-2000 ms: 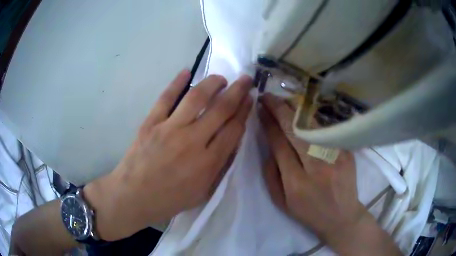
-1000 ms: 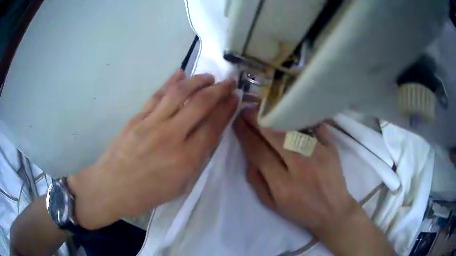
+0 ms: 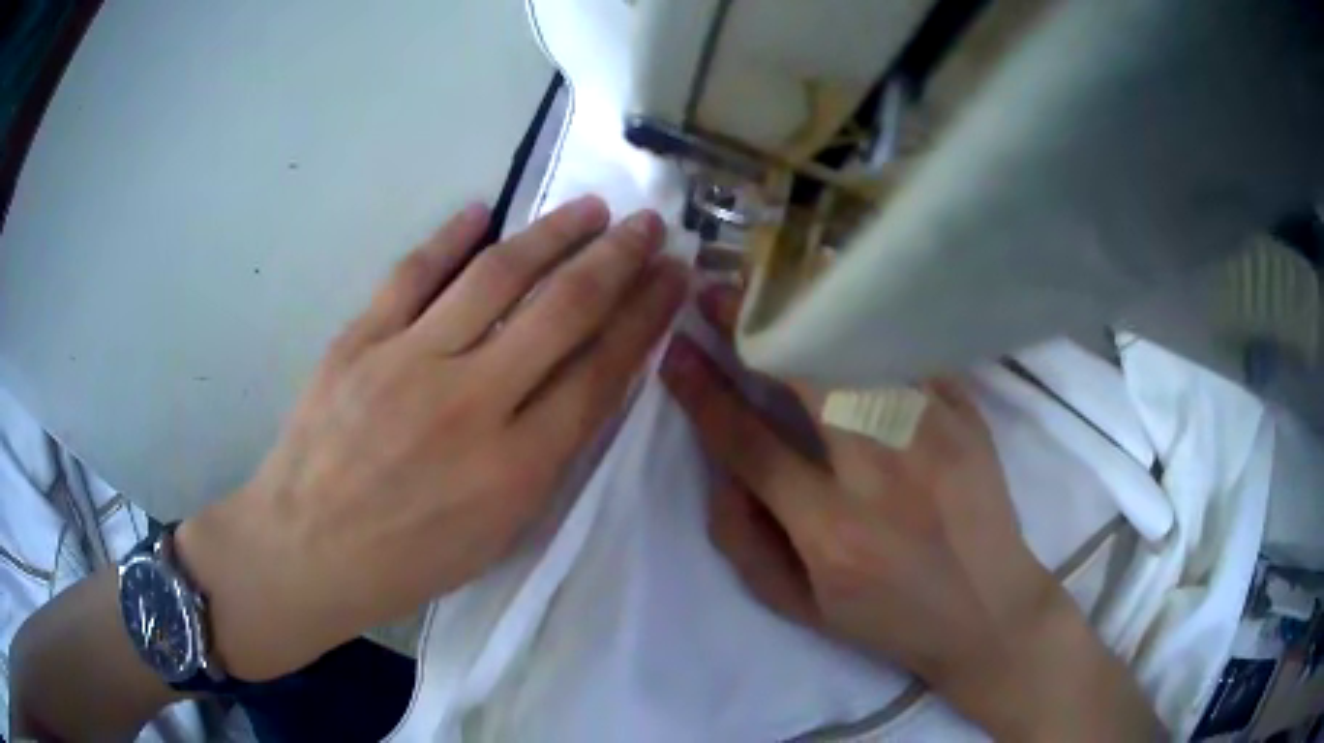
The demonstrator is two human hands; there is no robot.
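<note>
A white garment [image 3: 610,581] runs from the lower middle up past the presser foot [image 3: 703,215] to the top edge. My left hand [image 3: 465,392] lies flat on the cloth and table, left of the foot, fingertips close to it. My right hand [image 3: 857,508] rests on the cloth just below the foot, thumb and index finger at the fold; some fingers are hidden under the machine head [image 3: 987,189]. The needle tip is too small and blurred to tell.
The pale table [image 3: 218,218] spreads at left. A black edge [image 3: 526,157] lies left of the foot. A cream ribbed knob [image 3: 1260,298] is on the head. More white cloth [image 3: 44,523] hangs at lower left, and garment folds [image 3: 1162,479] bunch at right.
The view has shifted, so the machine head sits further left and covers more of the right side. My left hand has slid slightly down and left from the foot. Both hands stay on the cloth.
</note>
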